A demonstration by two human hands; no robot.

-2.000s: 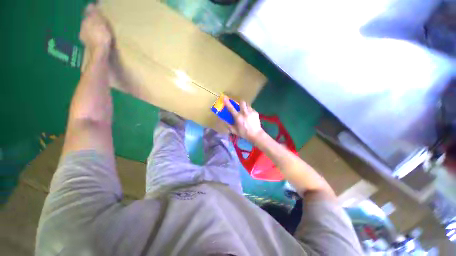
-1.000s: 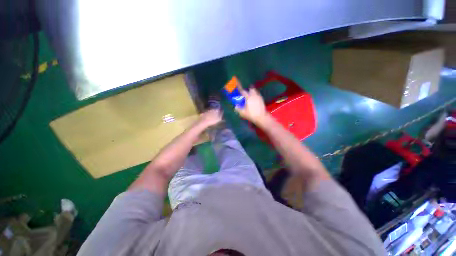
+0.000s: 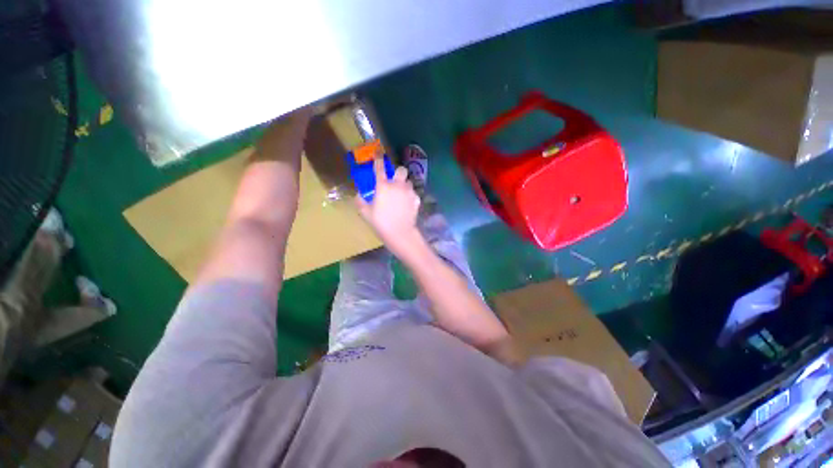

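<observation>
A brown shipping carton [image 3: 215, 215] lies on the floor between my legs and the table. My right hand [image 3: 393, 207] holds the blue tape dispenser [image 3: 365, 174] with its orange front at the carton's right end, near a shiny strip of tape [image 3: 363, 125]. My left arm reaches forward over the carton. My left hand is at the far side by the table edge, hidden by the forearm and the table edge, so its grip does not show.
The shiny metal table [image 3: 301, 46] crosses the top. A red stool [image 3: 566, 187] stands to the right. Cartons are at the far right [image 3: 731, 96] and by my right elbow [image 3: 575, 338]. A black fan [image 3: 36, 137] and another person's legs [image 3: 36, 283] are at the left.
The right hand with the dispenser has moved left onto the carton's end. The left arm has reached forward to the table edge. The stool now appears tipped or turned further right in view.
</observation>
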